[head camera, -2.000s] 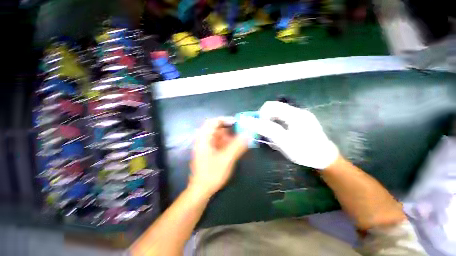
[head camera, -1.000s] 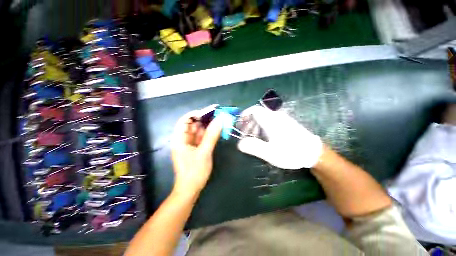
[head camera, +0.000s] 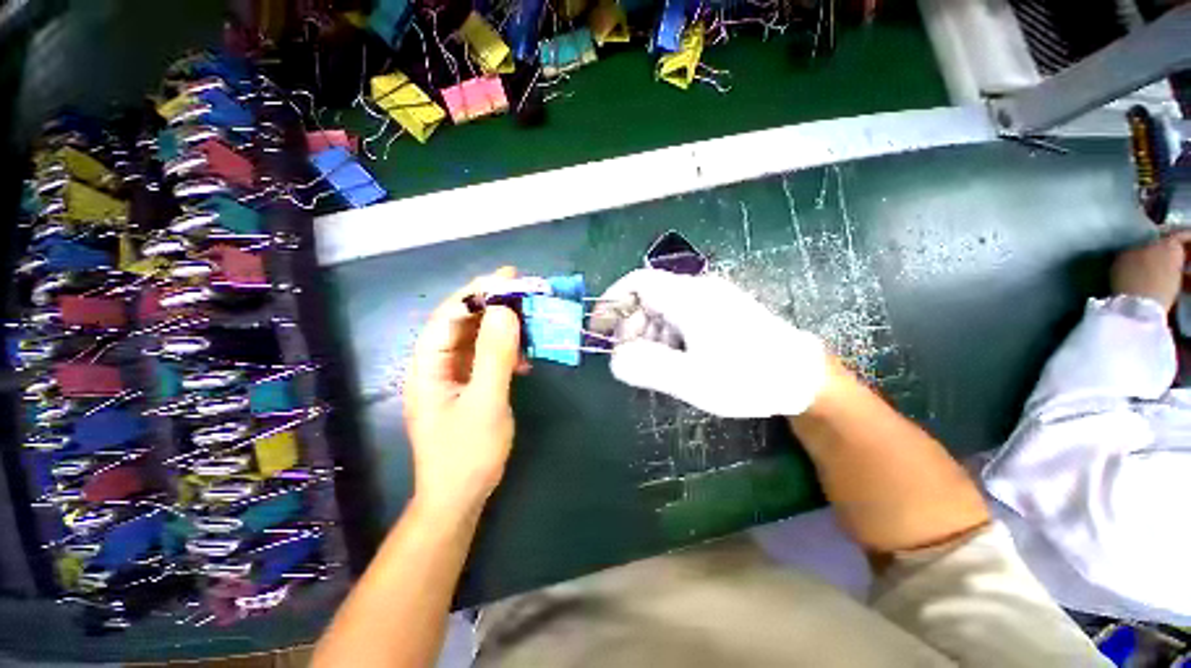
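My left hand (head camera: 460, 392), bare, holds a small dark watch body with a pale edge (head camera: 503, 286) between thumb and fingers. A light blue binder clip (head camera: 554, 329) sits on the watch body's right side. My right hand (head camera: 718, 342), in a white glove, pinches the clip's silver wire handles from the right. Whether the clip's jaws are fully closed I cannot tell. Another dark, rounded-square watch body (head camera: 674, 252) lies on the green bench just beyond my right hand, partly hidden by the glove.
A large black tray (head camera: 329, 522) with rows of coloured clamped units is at the left. A pale metal strip (head camera: 679, 171) crosses the bench. Beyond it lie loose coloured clips (head camera: 473, 99). A coworker's white sleeve (head camera: 1091, 392) and hand are at the right, near a dark yellow-edged strip (head camera: 1147, 163).
Both hands have shifted left in the picture, as have the tray and bench. The clip now shows more clearly at the watch body. The coworker's hand and the yellow-edged strip have come further into view.
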